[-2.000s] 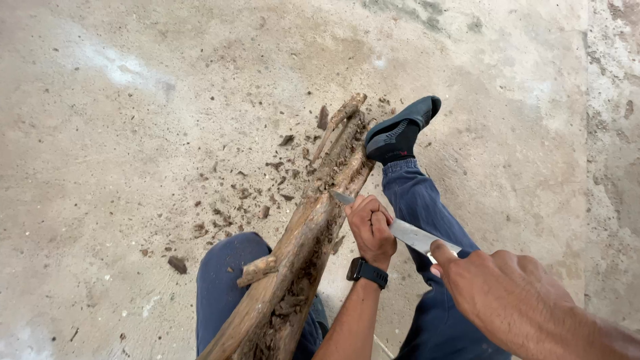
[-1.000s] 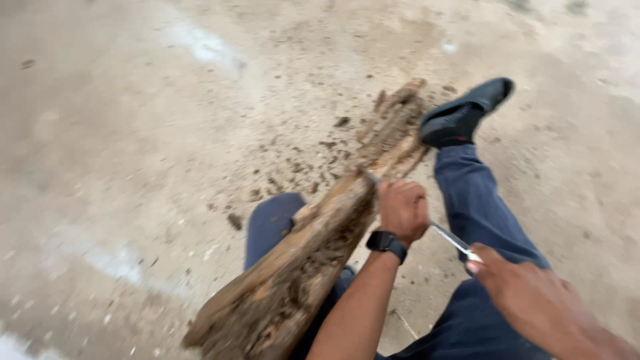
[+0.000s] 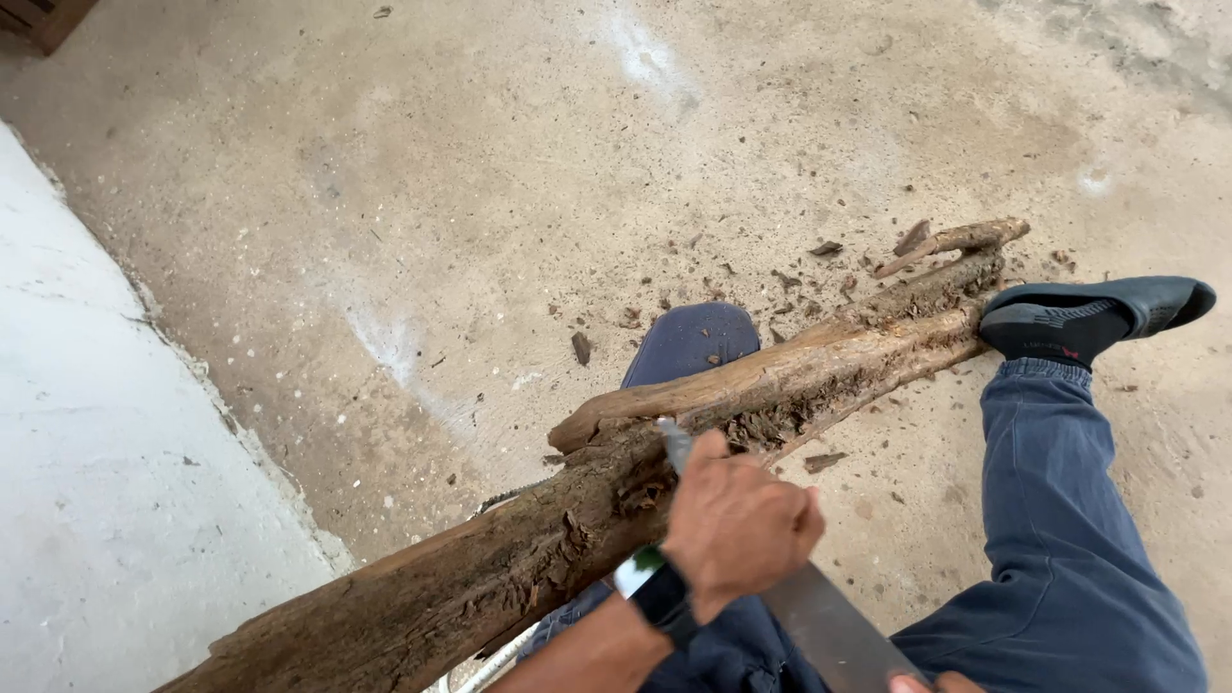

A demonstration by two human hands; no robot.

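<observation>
A long, weathered log (image 3: 539,529) runs from the lower left to the upper right, with rough, crumbling bark along its middle. My left hand (image 3: 741,515), with a watch on its wrist, is closed around the blade of a large knife (image 3: 833,626). The blade's tip rests against the log's dark bark. At the bottom edge, only fingers of my right hand (image 3: 934,683) show, at the handle end of the knife; the handle itself is hidden.
My shoe (image 3: 1107,303) touches the log's far end, and my bent knee (image 3: 693,342) is beside it. Bark chips (image 3: 581,348) lie scattered on the concrete floor (image 3: 481,192). A white painted surface (image 3: 125,443) is at left, with a brown wooden object (image 3: 53,24) above it.
The knife tip and my left hand have moved along the log, away from my shoe and onto darker bark. The view has swung left, bringing the white surface into sight.
</observation>
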